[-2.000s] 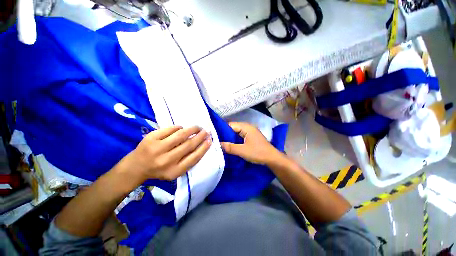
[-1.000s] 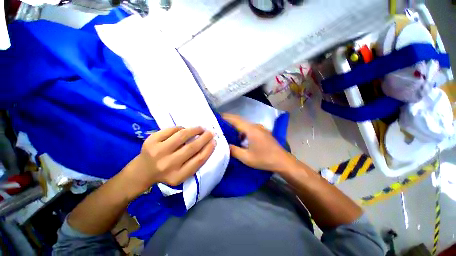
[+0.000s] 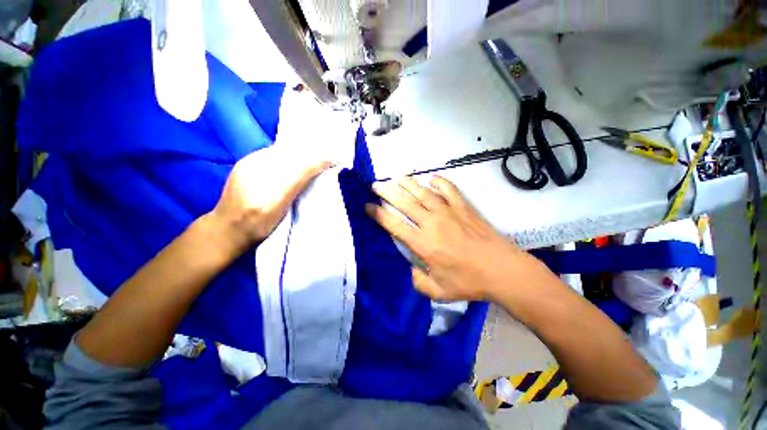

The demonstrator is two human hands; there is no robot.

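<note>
The white strip with its dark-blue line runs from my lap up toward the presser foot of the sewing machine. The royal-blue garment body spreads to the left, and more blue fabric lies along the strip's right side. My left hand lies on the strip's left part, thumb pointing toward the foot. My right hand lies on the blue fabric right of the strip, just below the foot. Whether its fingers pinch the cloth is unclear.
Black-handled shears lie on the white table right of the needle. Yellow snips lie farther right. A white paddle-shaped part hangs at upper left. White bundles and a blue strip are at lower right.
The view has shifted up to the machine head. Both hands have moved up from near my lap to the cloth just below the foot. My left thumb is now spread from its fingers.
</note>
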